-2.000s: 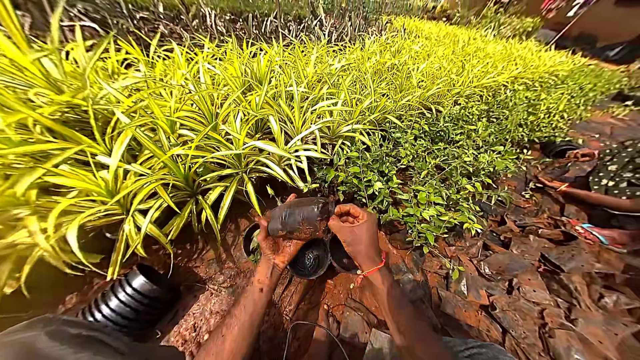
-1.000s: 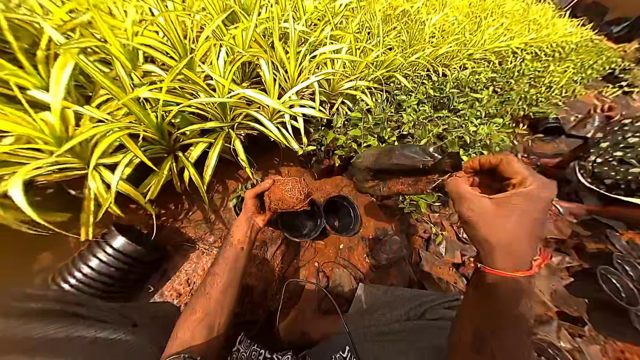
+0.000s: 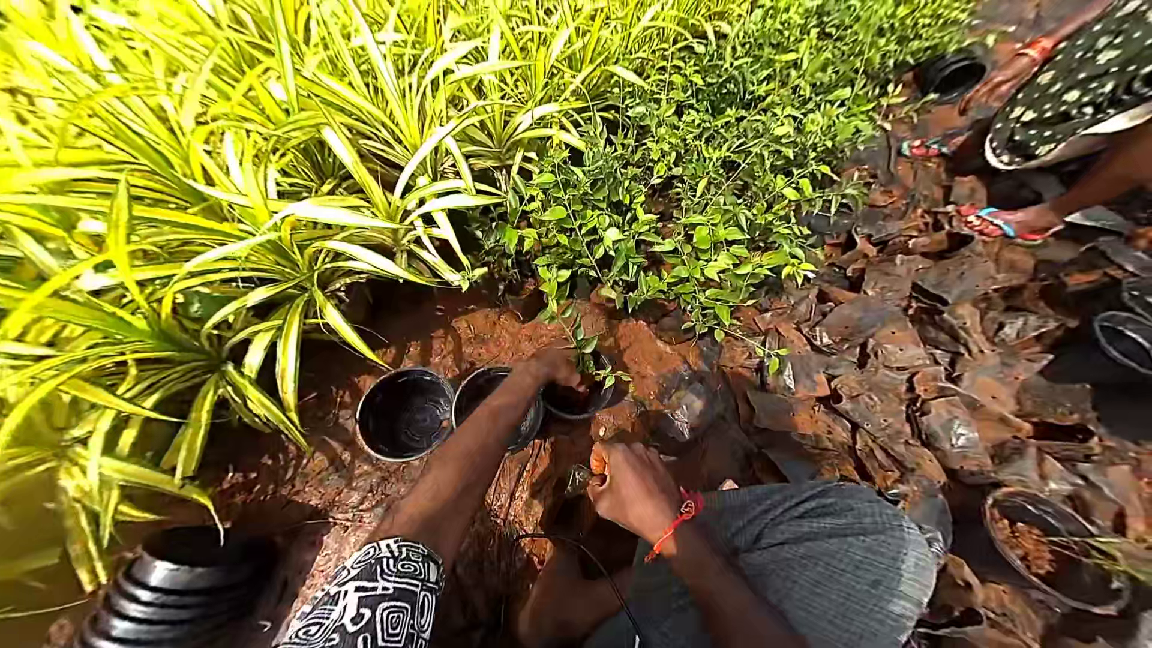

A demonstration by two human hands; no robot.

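My left hand (image 3: 551, 367) reaches down into a black plastic pot (image 3: 580, 405), beside a thin leafy stem; its fingertips are hidden, so its hold cannot be told. Left of it stand two more black pots, one partly behind my left forearm (image 3: 481, 387) and an empty one (image 3: 405, 414). My right hand (image 3: 634, 486), with a red thread at the wrist, is curled near my knee, just below the pots. Whether something is inside its fingers cannot be told.
Stacked black pots (image 3: 180, 594) stand at the lower left. Striped-leaf plants (image 3: 270, 225) and green seedlings (image 3: 666, 216) fill the back. Used plastic bags (image 3: 900, 378) litter the right. A pot with soil (image 3: 1053, 549) is lower right. Another person's hand (image 3: 999, 85) is at the upper right.
Earlier my left hand held a soil root ball and my right hand a dark plastic bag pulled off to the right. Now my left hand is down at a pot, and my right hand is back near my knee.
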